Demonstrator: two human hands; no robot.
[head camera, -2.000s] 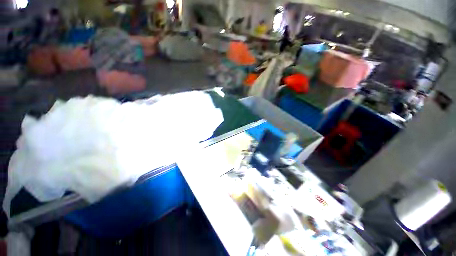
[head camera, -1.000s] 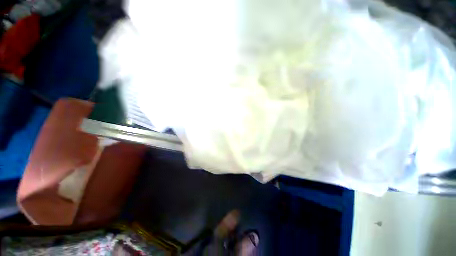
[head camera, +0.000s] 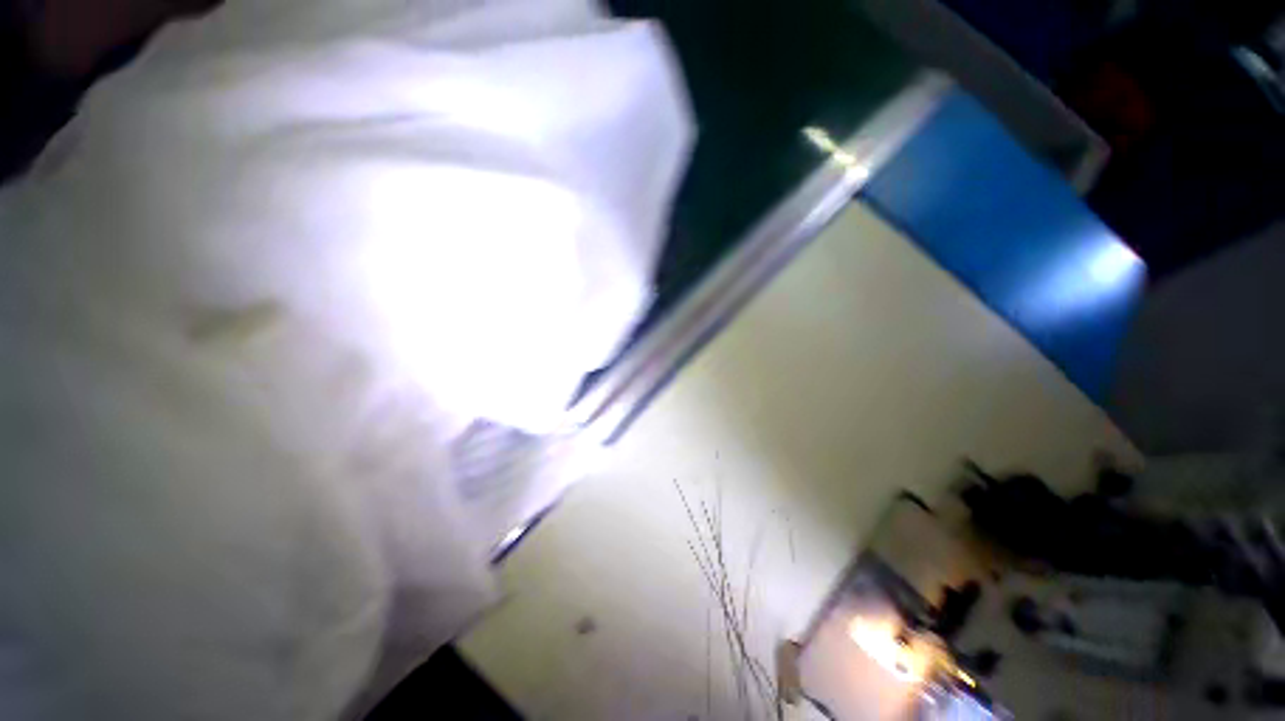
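Note:
White cloth (head camera: 183, 465) fills the left half of the view in a loose, blurred heap, its middle glaring bright. Its right part lies on the dark green side table (head camera: 775, 85), over the metal edge strip, and its lower edge reaches the pale machine table top (head camera: 761, 380). Part of the sewing machine (head camera: 902, 648) shows at the lower right, with its needle area lit. Thin dark threads lie on the table top beside it. Neither of my hands can be made out.
A blue panel (head camera: 1008, 226) borders the machine table at the upper right. A grey bin rim (head camera: 1036, 120) shows behind it. Dark machine parts or tools (head camera: 1043, 514) stand at the right, too blurred to name. The far right and top corners are dark.
The view has swung from the pink bin and floor towards the machine. The white cloth now fills the left side, closer to the camera; the machine's lit area has come in.

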